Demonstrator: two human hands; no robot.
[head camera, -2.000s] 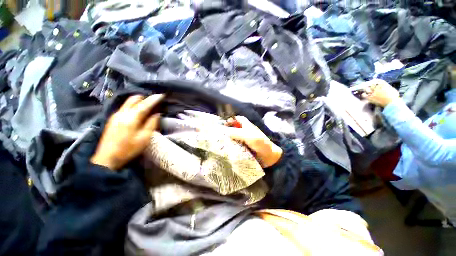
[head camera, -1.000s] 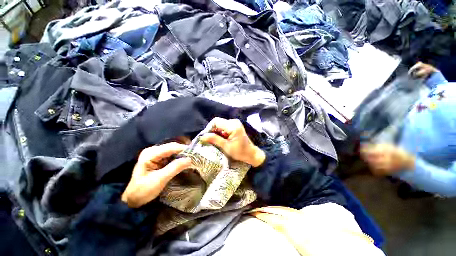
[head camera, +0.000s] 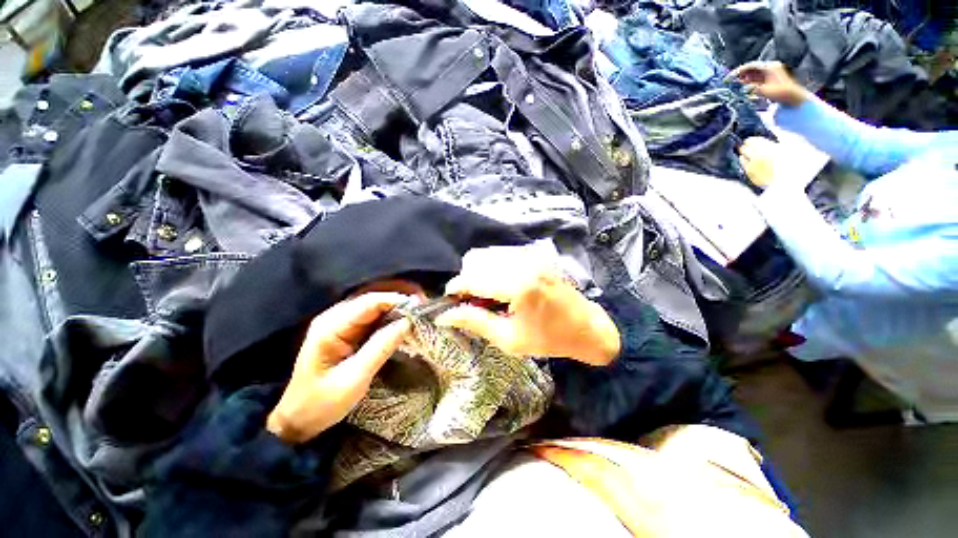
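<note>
The gold-beige embroidery (head camera: 473, 391) of the denim jacket lies bunched in front of me over the lap. My left hand (head camera: 341, 363) pinches an edge of the jacket at its top with thumb and fingers. My right hand (head camera: 541, 315) meets it at the same edge, closed around thread snips; a bit of red shows in the fist and the dark metal tip lies close to my left fingertips. Plain black cloth (head camera: 336, 252) arches behind both hands. Grey denim (head camera: 431, 489) of the jacket hangs below the embroidery.
A heap of grey denim jackets (head camera: 420, 79) with metal buttons fills the table beyond my hands. Blue denim (head camera: 662, 63) lies farther back. A person in light blue (head camera: 840, 252) handles garments at the right. White and orange cloth (head camera: 630, 489) covers my lap.
My right hand has moved slightly right and lower, with the snips now lying flat toward my left fingertips. The co-worker's hands have moved farther back, onto the blue denim.
</note>
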